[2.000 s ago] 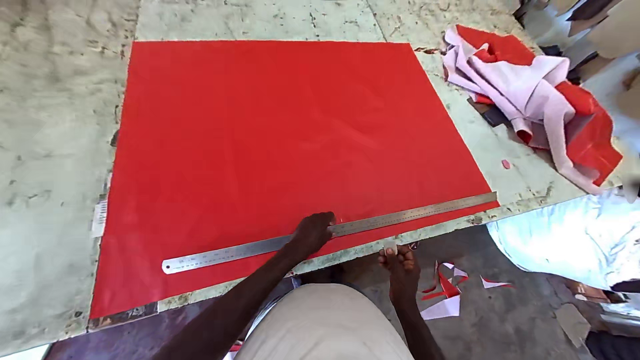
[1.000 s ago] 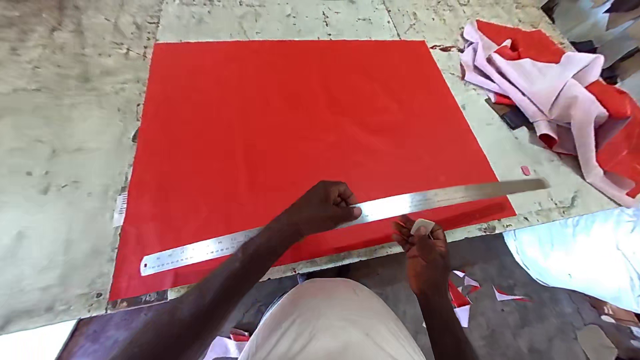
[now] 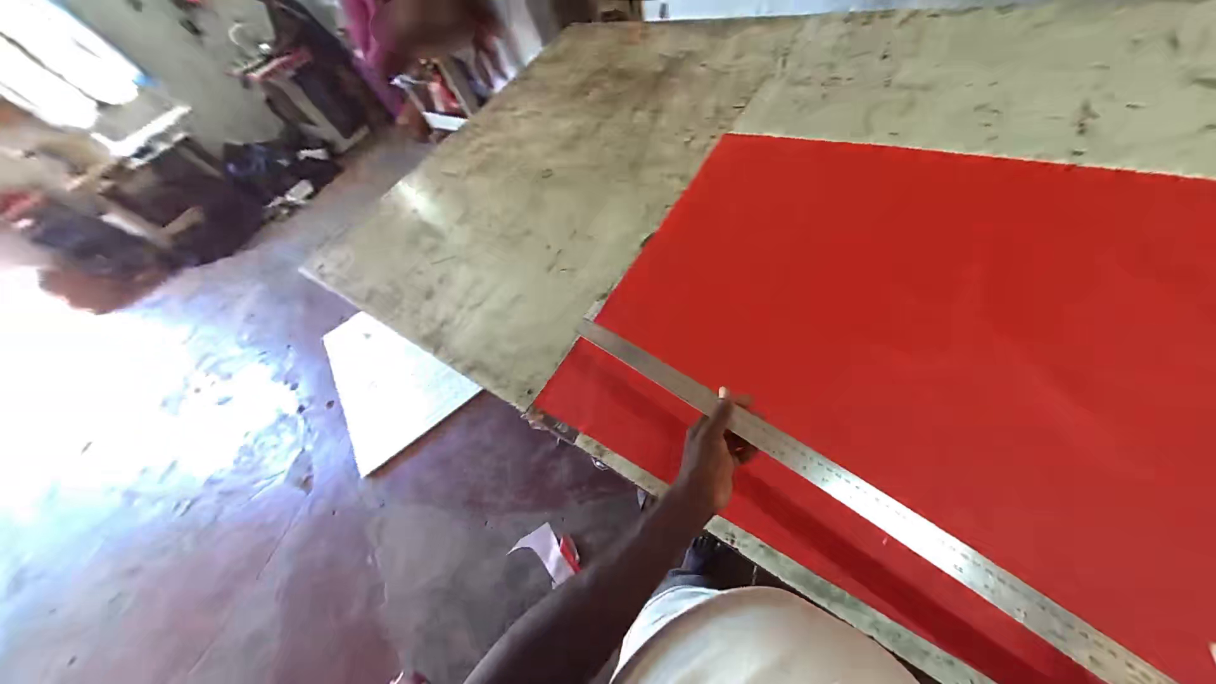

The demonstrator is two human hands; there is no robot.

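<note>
A sheet of red material (image 3: 912,313) lies flat on the worktable. Across its near part runs a long metal ruler (image 3: 883,503), whose far left end reaches the sheet's left edge. My left hand (image 3: 714,451) grips the ruler toward its left part, with fingers around it. A dark shadow falls on the red sheet below the ruler, which looks slightly raised along that stretch. Of my right hand, at most a sliver of a fingertip shows at the right edge of the view; what it holds is hidden.
The worn worktable (image 3: 532,209) extends left and behind the sheet. A pale board (image 3: 389,389) stands below its left edge. A white and red scrap (image 3: 551,553) lies on the floor. A person (image 3: 427,38) is partly visible at the top, near cluttered furniture along the wall.
The view has swung far to the left. My left hand now holds the ruler nearer its left part, and the ruler's left end has moved to the sheet's left edge. My right hand has left the view.
</note>
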